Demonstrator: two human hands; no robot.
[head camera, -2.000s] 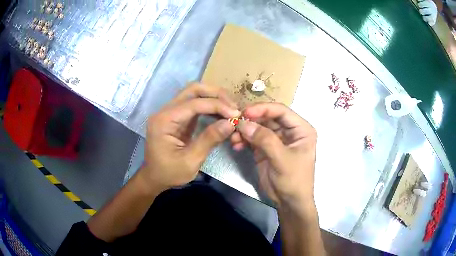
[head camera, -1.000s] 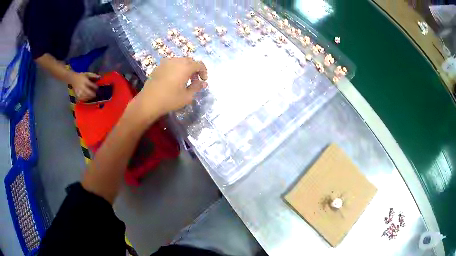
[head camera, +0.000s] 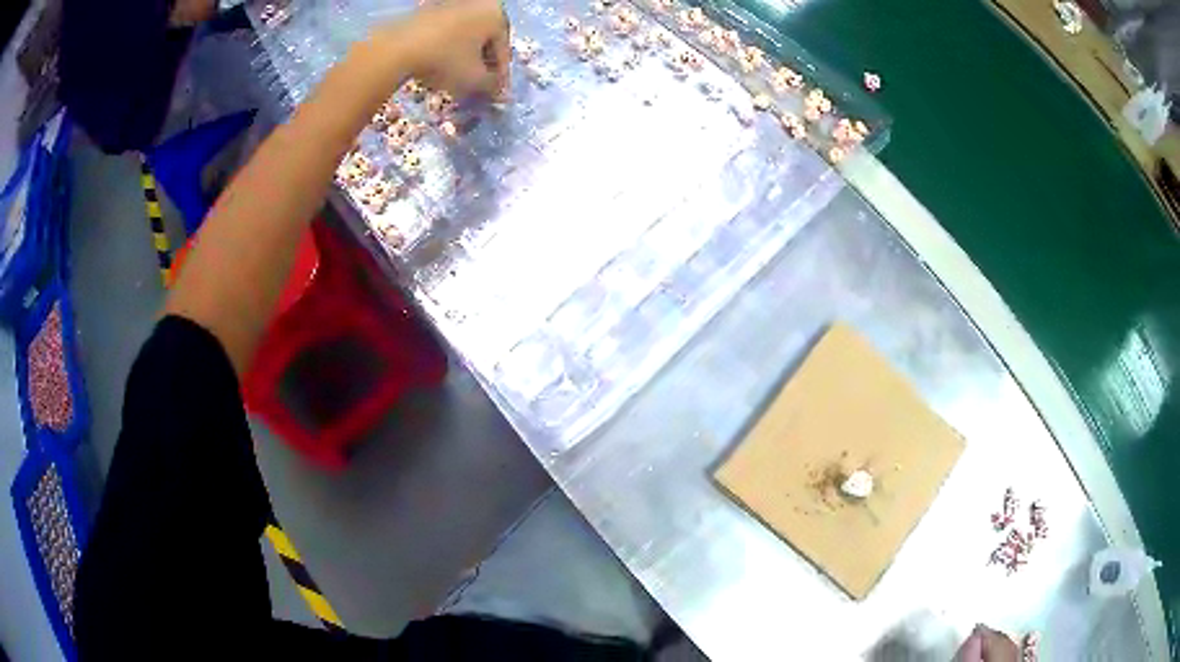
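My left hand (head camera: 463, 52) reaches over the clear blister tray (head camera: 569, 310) at the top, fingers curled down. Its fingertips are hidden, so I cannot tell if it holds a piece. Small pale pieces (head camera: 375, 162) lie in clusters in the tray around and beyond it. My right hand (head camera: 989, 645) shows only as a few fingers at the bottom right edge; the rest is cut off. Small red-and-white figurine bodies (head camera: 1018, 530) lie on the metal bench. A brown cardboard pad (head camera: 828, 427) bears a white lump (head camera: 857, 484) with a dark stain around it.
A white squeeze bottle (head camera: 1121, 572) is at the bench's right edge. The green conveyor belt (head camera: 1022, 259) curves behind the bench. A red stool (head camera: 343, 375) and blue-edged crates (head camera: 52, 375) are at the left. Another person's dark sleeve (head camera: 117, 65) shows at the top left.
Two seconds ago both hands held a tiny red-and-yellow part together. Since then my left hand has gone to the tray and farther across it. The other person's hand has left the red stool.
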